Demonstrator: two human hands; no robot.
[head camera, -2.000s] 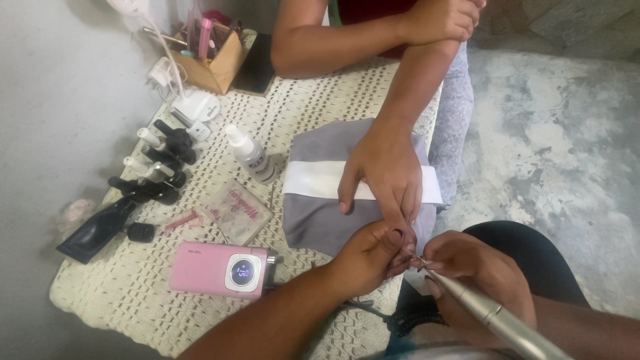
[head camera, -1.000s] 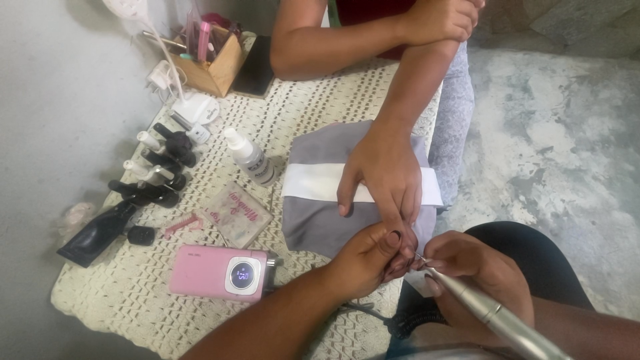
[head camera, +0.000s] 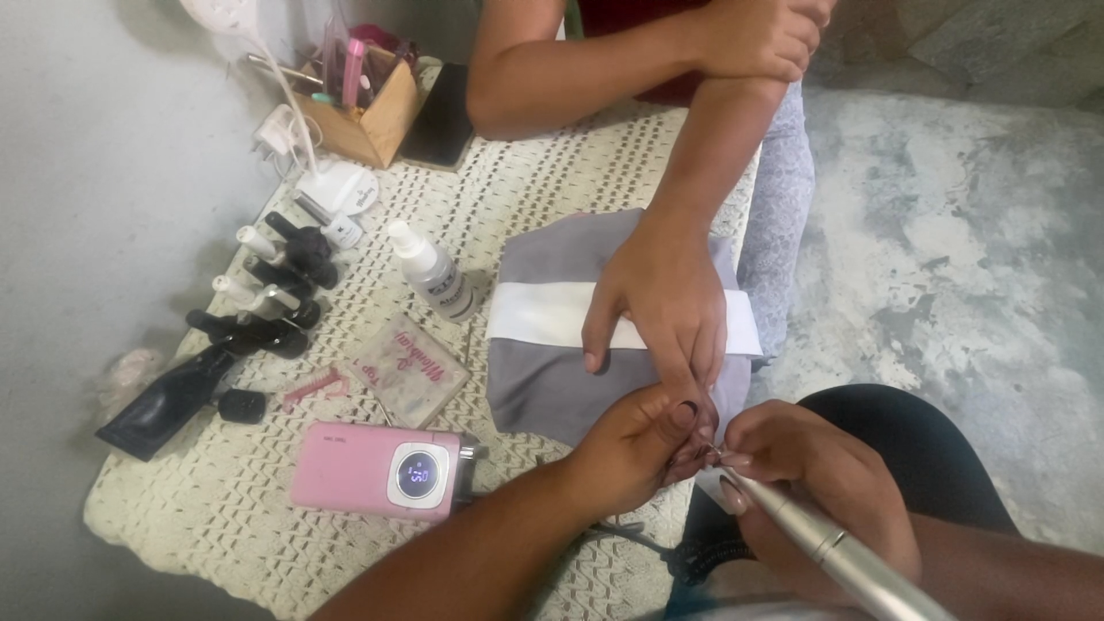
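Note:
My left hand (head camera: 625, 448) grips a fingertip of another person's hand (head camera: 668, 302), which lies palm down over a grey cloth cushion (head camera: 543, 388) with a white band (head camera: 552, 315). In my right hand (head camera: 819, 483) is a silver electric nail drill handpiece (head camera: 837, 552), its thin bit at the held fingertip. The exact contact of bit and nail is hard to make out. The pink drill control unit (head camera: 362, 466), its display lit, lies left of my left forearm. A white spray bottle (head camera: 434, 274) stands beyond it, near a square clear case (head camera: 412, 371) bearing writing.
Nail polish bottles (head camera: 280, 315), a black tube (head camera: 168, 405) and a pink clip-like piece (head camera: 316, 388) lie along the left of the crocheted tablecloth (head camera: 535, 177). Behind are a white lamp base (head camera: 341, 188), a wooden holder (head camera: 371, 112) with tools and a dark phone (head camera: 440, 116). A cable (head camera: 634, 536) runs below my left wrist.

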